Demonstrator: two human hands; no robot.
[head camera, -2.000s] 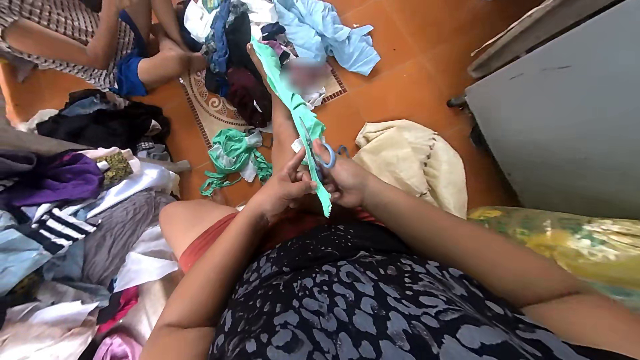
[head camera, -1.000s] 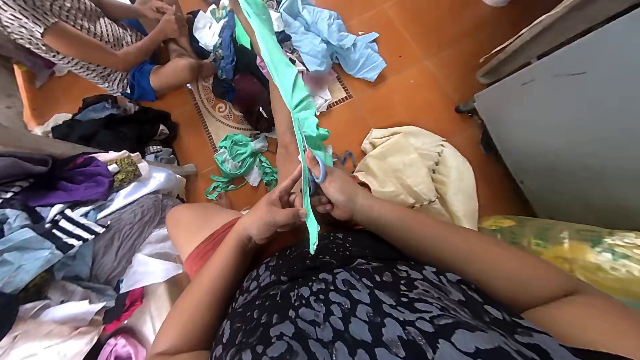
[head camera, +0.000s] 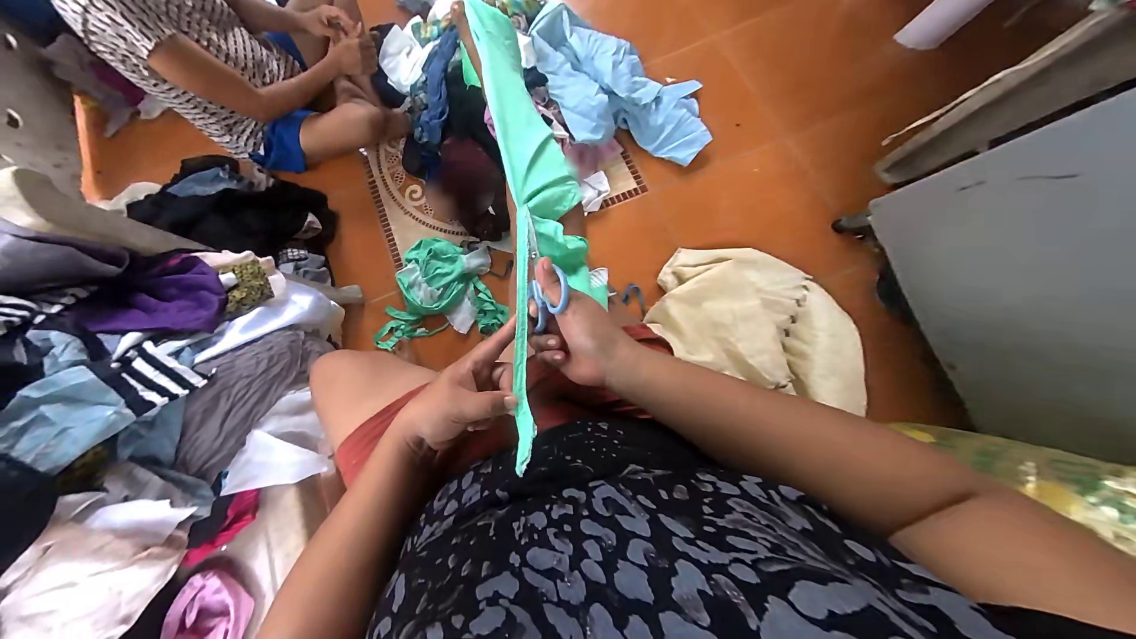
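A long mint-green cloth (head camera: 524, 160) stretches from the top of the view down to my lap. Its far end lies by a foot at the top. My right hand (head camera: 581, 333) holds scissors with light blue handles (head camera: 551, 297), whose blades point up along the cloth at a slit. A narrow strip (head camera: 523, 355) has parted from the cloth's left side and hangs down past my fingers. My left hand (head camera: 466, 395) grips this strip between thumb and fingers. On the floor to the left lies a bundle of green cloth strips (head camera: 437, 288).
Mixed clothes (head camera: 160, 373) are heaped at left, and more garments (head camera: 435, 98) lie ahead beside a light blue cloth (head camera: 612, 80). Another person (head camera: 213, 71) sits at upper left. Cream fabric (head camera: 745, 319) and a grey panel (head camera: 1021, 240) are at right.
The narrow strip hanging from the cloth has grown longer as the slit runs farther up. The other person's hands have come into view at the upper left.
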